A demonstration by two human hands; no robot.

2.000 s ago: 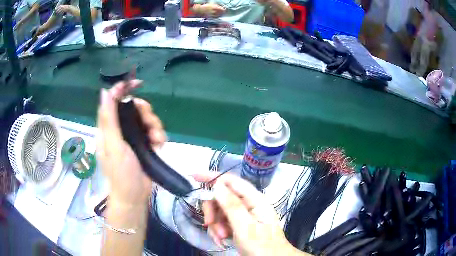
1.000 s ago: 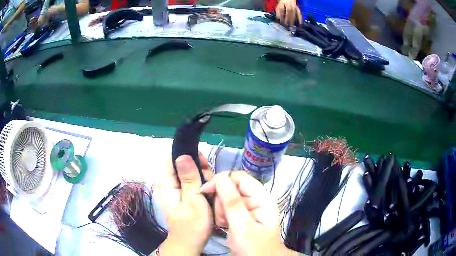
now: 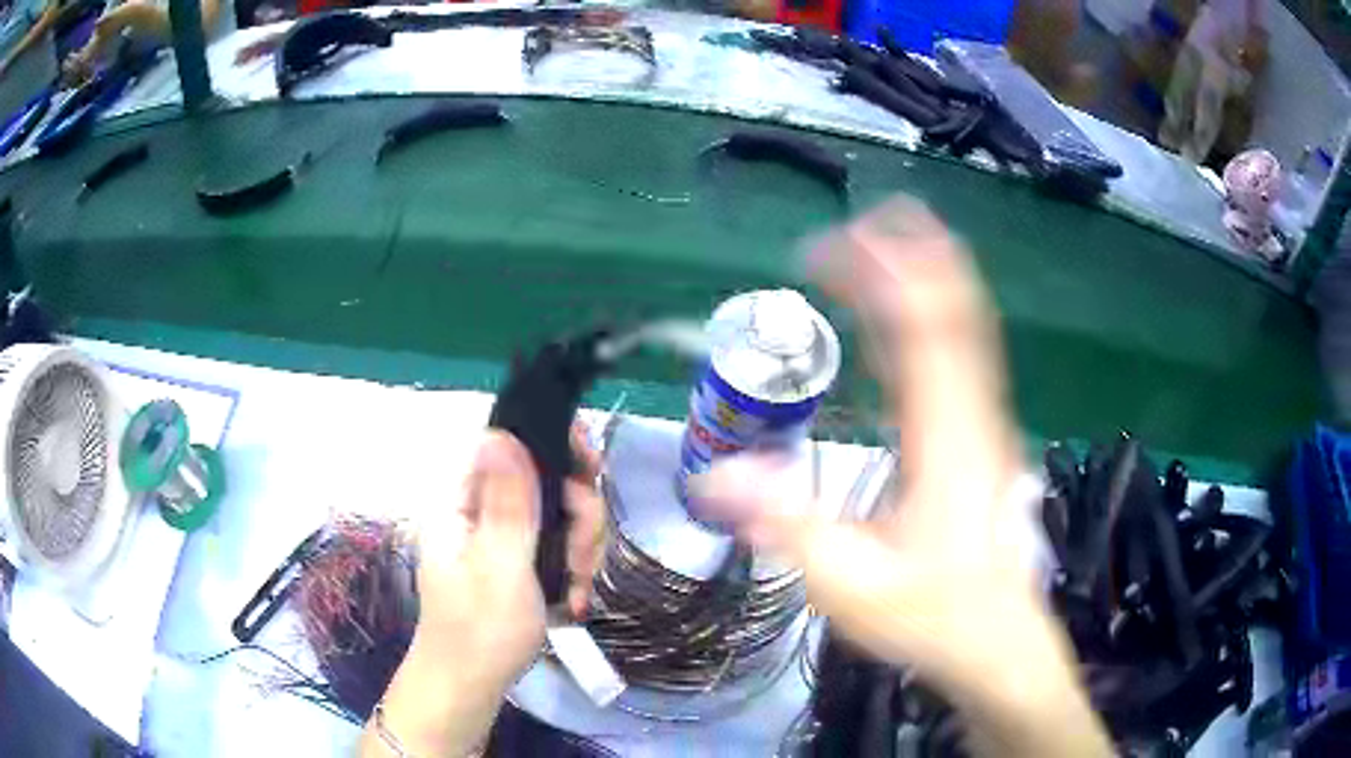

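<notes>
My left hand (image 3: 511, 541) is closed around a black sleeve (image 3: 545, 407), held upright above the bench, with a shiny metal band (image 3: 652, 339) sticking out of its top towards the can. A pale flat end shows below the hand. My right hand (image 3: 919, 489) is blurred and spread, right of the can (image 3: 763, 378), and I see nothing in it. A stack of thin metal bands (image 3: 689, 629) lies curved in front of the can. A pile of black sleeves (image 3: 1156, 592) lies at the right.
A reddish wire bundle (image 3: 360, 600) lies beside a black-handled tool (image 3: 282, 585). A green spool (image 3: 171, 462) and a small fan (image 3: 62, 459) stand far left. Sleeved bands (image 3: 445, 125) lie on the green belt (image 3: 519, 222). A blue bin (image 3: 1326, 548) is at the right edge.
My right hand has left the sleeve and moved right and up, its fingers opened. My left hand still holds the sleeve, slightly further left. The metal band stack is now uncovered.
</notes>
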